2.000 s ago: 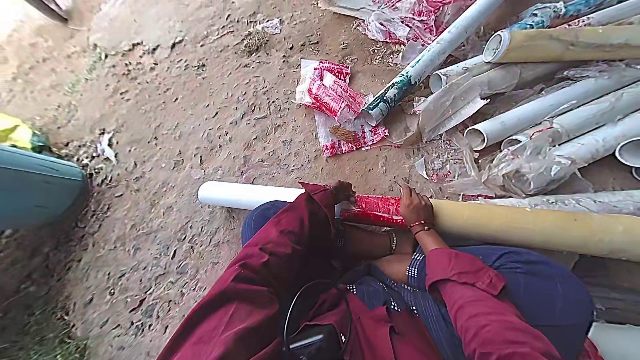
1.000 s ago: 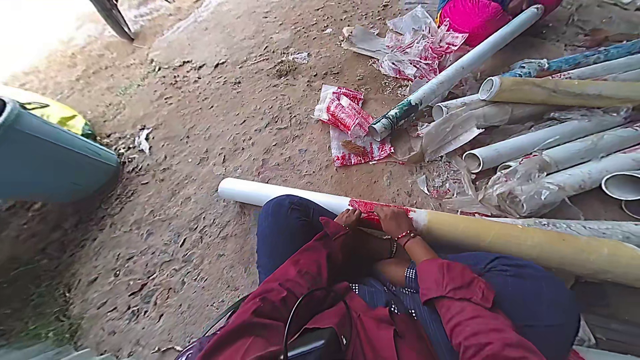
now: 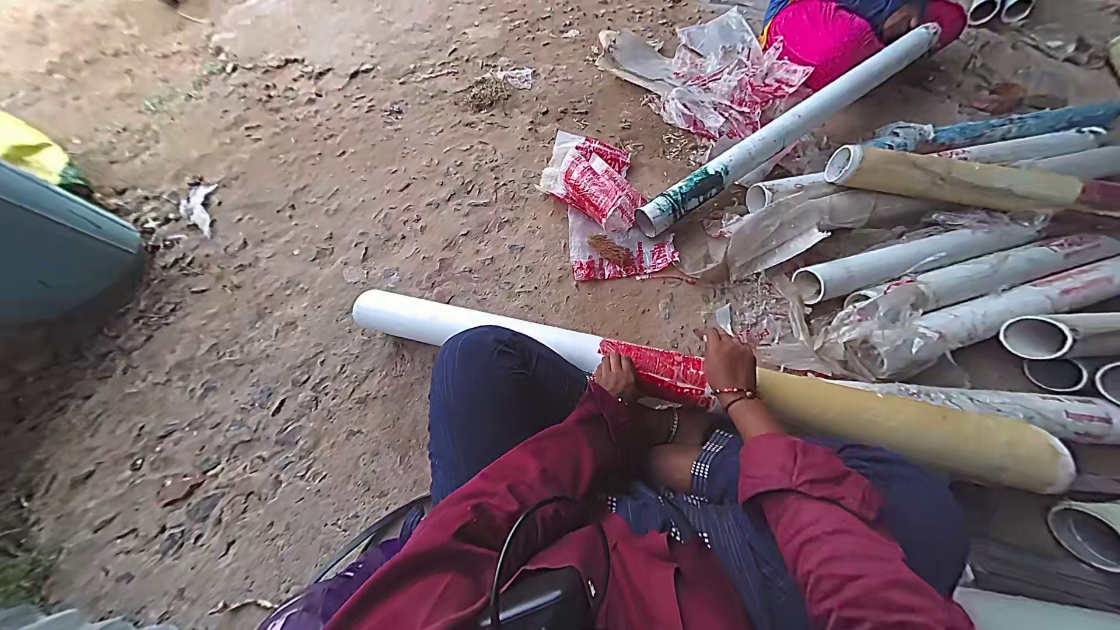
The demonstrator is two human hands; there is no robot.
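A long pipe (image 3: 490, 331) lies across my lap, its left part white and its right part under a yellowish covering (image 3: 910, 429). Between the two, a red printed plastic wrap (image 3: 661, 372) surrounds it. My left hand (image 3: 618, 376) grips the pipe at the wrap's left end. At the wrap's right end, beside the yellowish part, my right hand (image 3: 730, 360) is on the pipe with its fingers bent; a small pale scrap shows by its fingertips. Whether the right hand pinches the wrap I cannot tell.
Many pipes (image 3: 919, 260) lie in a heap at right, with loose clear plastic (image 3: 849, 341) among them. Torn red-and-white plastic (image 3: 604, 206) lies on the dirt ahead. Another person (image 3: 827, 39) sits at the top, a hand by a white pipe (image 3: 787, 122). A grey-blue container (image 3: 61, 236) stands left.
My right hand has moved to the right from my left hand since one second ago, and more of the red wrap shows between them. The other person has come into view since two seconds ago.
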